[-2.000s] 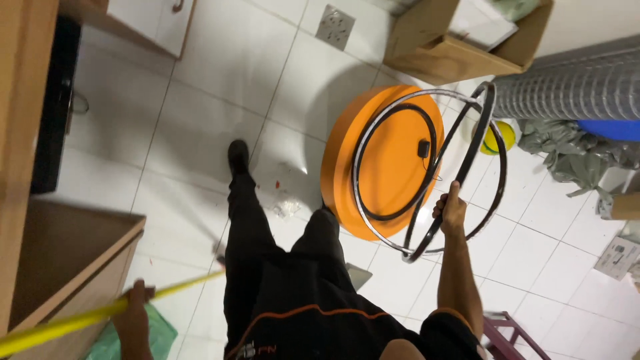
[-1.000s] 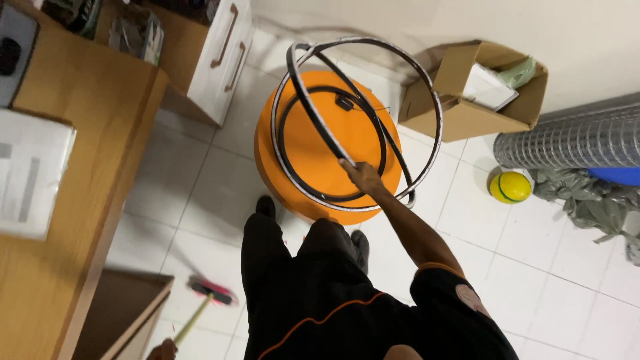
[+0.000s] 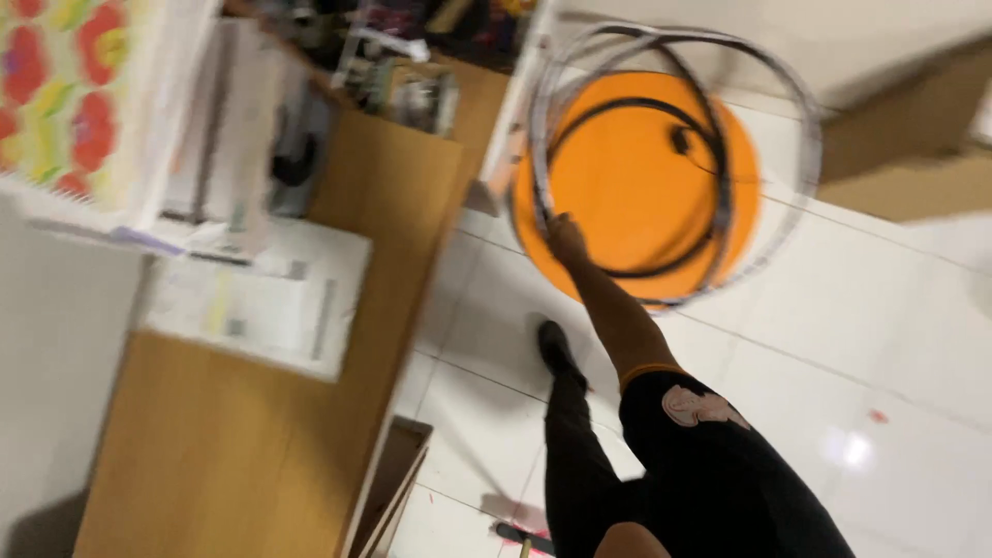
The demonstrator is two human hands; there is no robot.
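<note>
My right hand (image 3: 567,239) grips several large hoops (image 3: 810,128), dark and silvery, at their lower left rim. The hoops overlap each other above a round orange disc-shaped object (image 3: 632,194) on the floor. A small black piece (image 3: 681,140) with a thin cord shows near the disc's upper right. At the bottom edge, a broom head (image 3: 525,536) with pink bristles lies on the tiles, and only a short part of its handle shows. My left hand is outside the view.
A wooden desk (image 3: 225,442) with papers (image 3: 263,302) runs along the left. Shelving with blurred items stands at the upper left, beside a flower-patterned sheet (image 3: 70,93). A cardboard box (image 3: 907,132) is at the right. White floor tiles (image 3: 837,310) lie beside my legs.
The view has swung far toward the desk. My left hand, on a yellow handle two seconds ago, has left the view. My right hand still holds the hoops, now at their left side.
</note>
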